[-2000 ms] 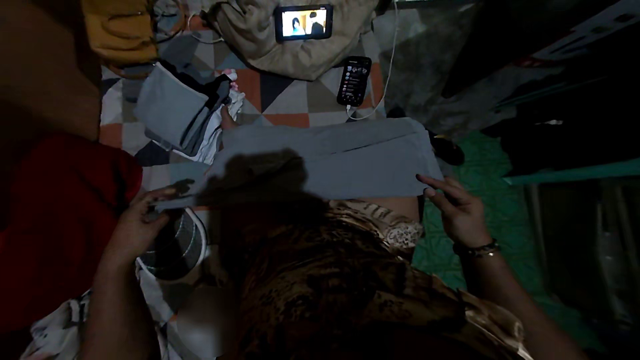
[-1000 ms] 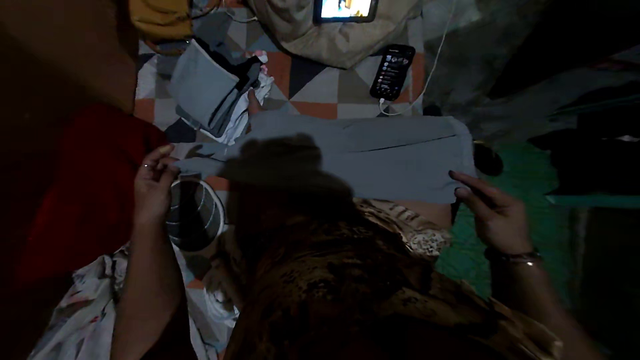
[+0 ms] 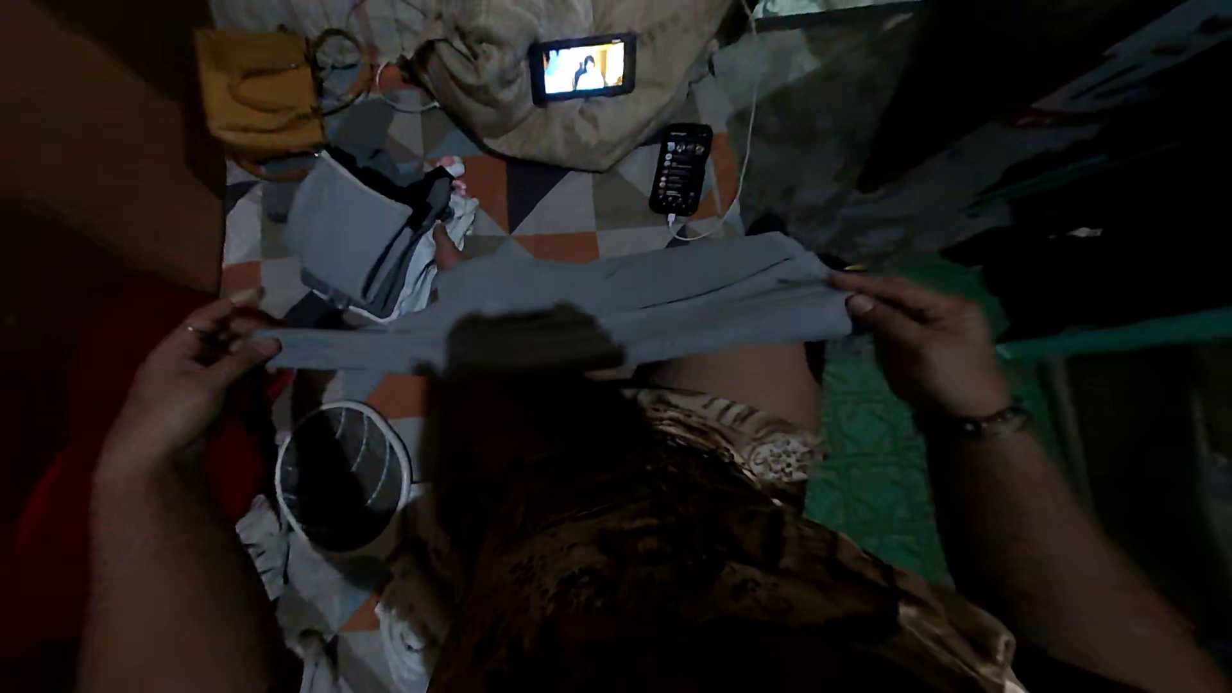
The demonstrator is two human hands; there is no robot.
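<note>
A long piece of light grey cloth (image 3: 712, 289), likely a garment, stretches across my lap between both hands, with a dark shadow over its middle. My left hand (image 3: 197, 371) pinches its narrow left end between thumb and fingers. At the wider right end, my right hand (image 3: 924, 337) grips a corner; a bracelet circles that wrist. Just beyond the cloth, on the left, lies a stack of folded grey clothes (image 3: 346, 231) with white and black pieces. Patterned brown fabric (image 3: 674, 539) covers my lap.
A geometric-patterned sheet (image 3: 553, 212) lies beneath. A phone with a lit video (image 3: 583, 68) rests on beige cloth (image 3: 500, 106); a second phone (image 3: 680, 170) has a white cable attached. There are also a mustard bag (image 3: 258, 91), a white-rimmed round object (image 3: 344, 476) and red fabric (image 3: 135, 462).
The grey cloth's right end has gone from spread fairly flat to drawn narrower and creased. Both hands still hold its ends.
</note>
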